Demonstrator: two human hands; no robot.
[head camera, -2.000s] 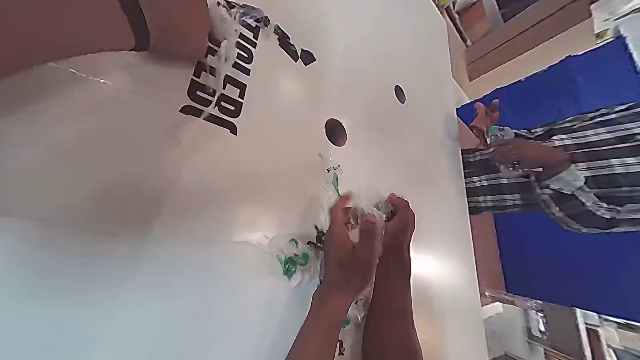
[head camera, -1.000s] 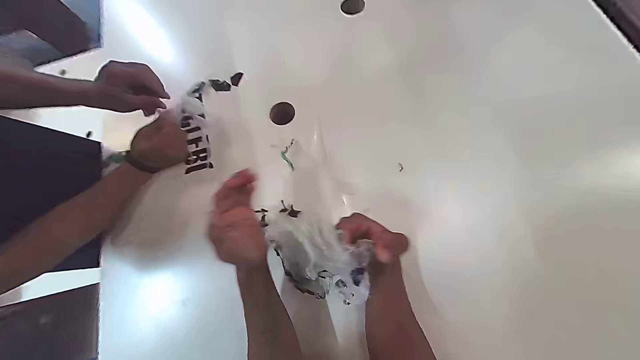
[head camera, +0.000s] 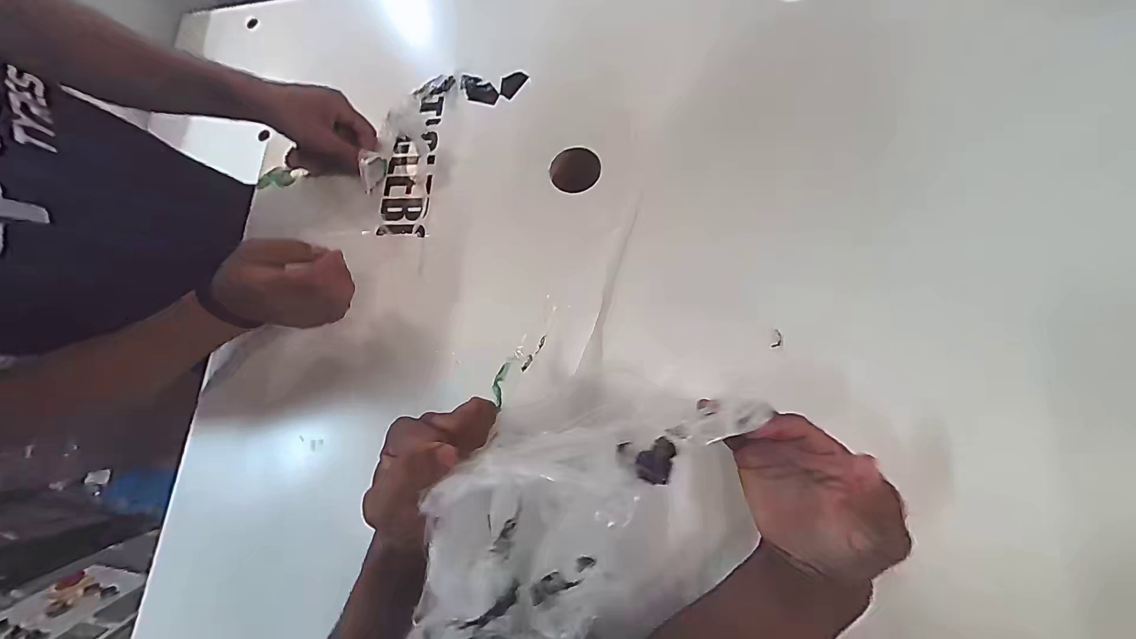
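A clear plastic bag or film (head camera: 568, 515) with dark printed patches is stretched between my two hands, low in the view. My left hand (head camera: 430, 461) is closed on its left edge. The fingertips of my right hand (head camera: 821, 497) pinch its upper right corner. A thin green strip (head camera: 500, 383) lies just above my left hand, with a small dark scrap (head camera: 533, 353) beside it. Whether the lower part of the film rests on the white table (head camera: 932, 222) cannot be told.
Across the table at left, a person's hands (head camera: 324, 124) are at another clear plastic sheet with black lettering (head camera: 406, 191). Dark scraps (head camera: 497, 86) lie near it. The tabletop has a round hole (head camera: 575, 169). A tiny scrap (head camera: 777, 338) lies to the right.
The film, bunched between my hands a second ago, is now spread wider. My left hand, apart from it then, now grips its edge. The other person's hands have moved apart. The view has shifted.
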